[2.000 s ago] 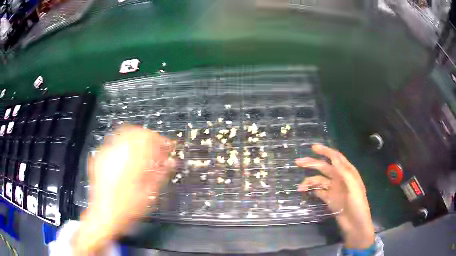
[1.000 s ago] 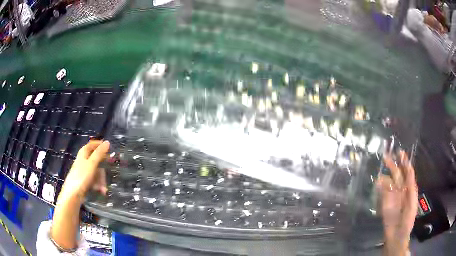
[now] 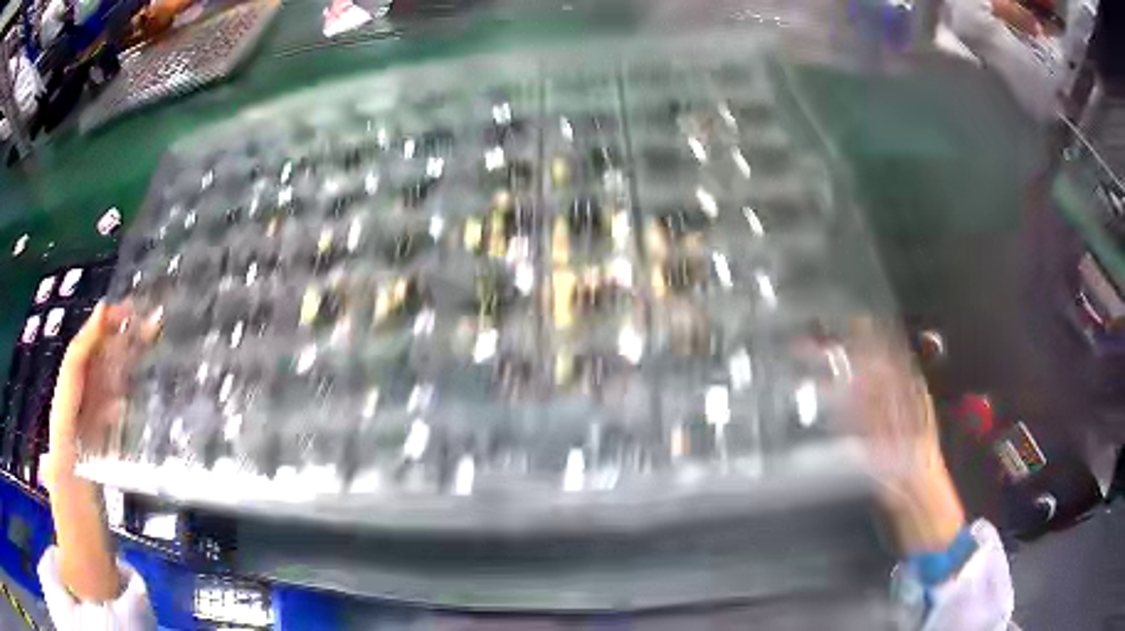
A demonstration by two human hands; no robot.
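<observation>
A large clear blister tray [image 3: 469, 407] fills the middle of the view, blurred by motion, with many small pockets and white and yellowish specks in it. It is raised towards the camera. My left hand [image 3: 96, 370] holds its left edge, with the fingers partly behind the clear plastic. My right hand [image 3: 894, 413], blurred, holds its right edge, and a blue band is on that wrist. The surface under the tray is mostly hidden.
A black blister tray [image 3: 27, 370] with white housings is at the left, partly covered. Loose white pieces [image 3: 109, 222] lie on the green mat. A red knob [image 3: 976, 415] and small display [image 3: 1020, 452] are at the right. Blue bins [image 3: 228, 600] are below. A person's sleeve [image 3: 987, 43] shows at the back right.
One second ago a clear tray was tilted with strong glare above another tray. Now a tray lies flatter across the view, covering part of the black tray, with both hands at its sides.
</observation>
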